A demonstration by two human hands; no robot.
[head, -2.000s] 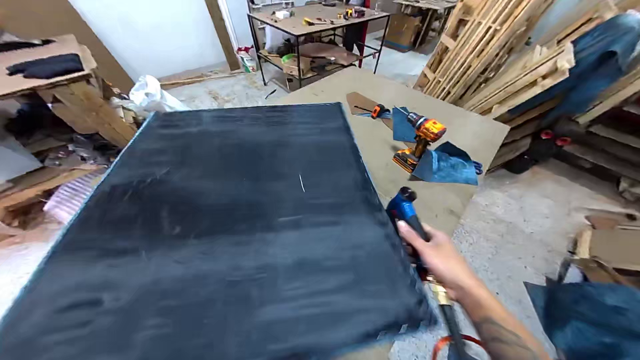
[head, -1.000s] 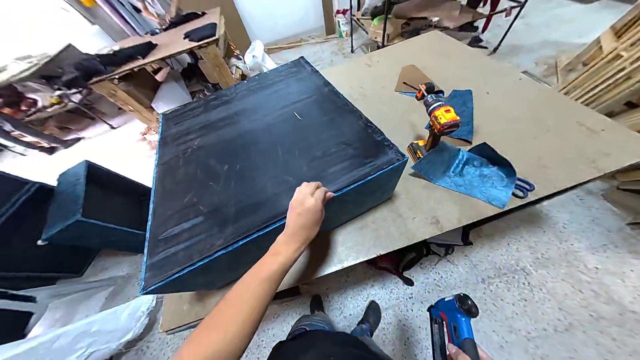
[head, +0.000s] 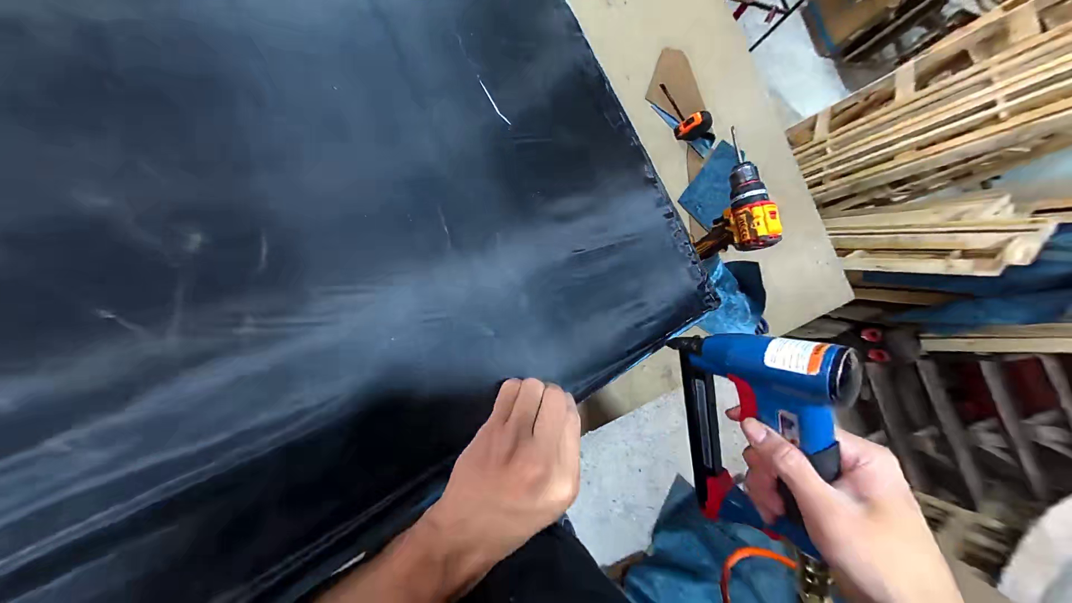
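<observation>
A large panel covered in black fabric (head: pixel 352 209) fills the left and middle of the view, with a row of staples along its far right edge. My left hand (head: pixel 523 456) grips the near edge of that fabric, its fingers curled over the rim. In my right hand (head: pixel 825 494) is a blue pneumatic staple gun (head: pixel 766 360), with the index finger at its red trigger. The gun's nose meets the panel's edge near the right corner; whether it touches is hard to tell.
Beyond the panel, a cordless drill (head: pixel 754 213), a tape measure (head: pixel 693 126) and blue fabric scraps (head: pixel 710 180) lie on the tan board (head: pixel 808 276). Wooden slat frames (head: pixel 921 126) are stacked at right. An orange hose (head: pixel 745 557) and blue cloth (head: pixel 687 553) are low down.
The staple gun, held low and away from the panel a second ago, is now up at its edge near the corner. My left hand remains on the near edge. The view has come closer.
</observation>
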